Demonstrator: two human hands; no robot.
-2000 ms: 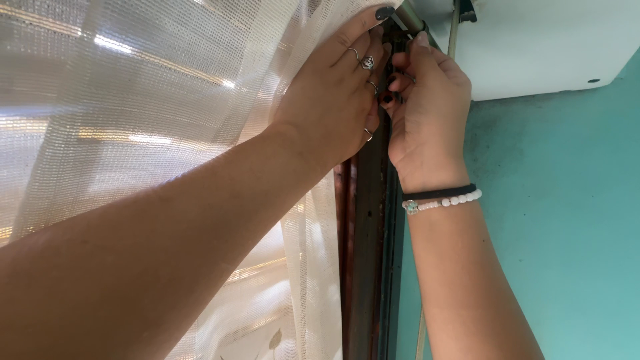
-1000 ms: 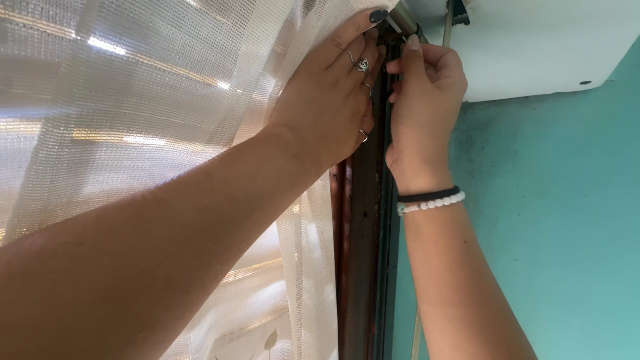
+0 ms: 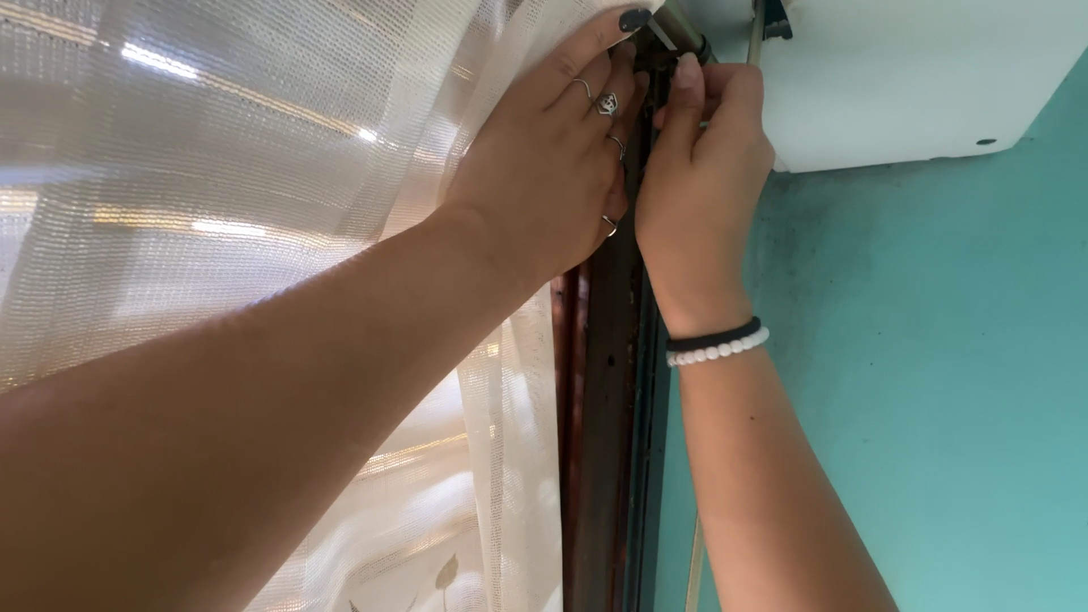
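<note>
My left hand (image 3: pixel 552 144), wearing several rings, lies against the sheer white curtain (image 3: pixel 212 170) near its top corner, thumb spread along the cloth and the other fingers reaching over the dark wooden frame (image 3: pixel 595 382). Its fingertips are partly hidden. My right hand (image 3: pixel 710 170), with a black band and a white bead bracelet (image 3: pixel 722 347) on the wrist, is close beside it with thumb and fingers bent together at the end of a metal curtain rod (image 3: pixel 680 30). Whether something small is between those fingers cannot be seen.
A white box-shaped unit (image 3: pixel 918 76) is mounted at the upper right, close to my right hand. Under it is a teal wall (image 3: pixel 960 357) with dark smudges. A thin pale cord or strip (image 3: pixel 695 561) runs down the wall behind my right forearm.
My right hand's fingers, more spread two seconds ago, are now bent closer together, and its wrist has turned somewhat. My left hand stays in about the same place on the curtain.
</note>
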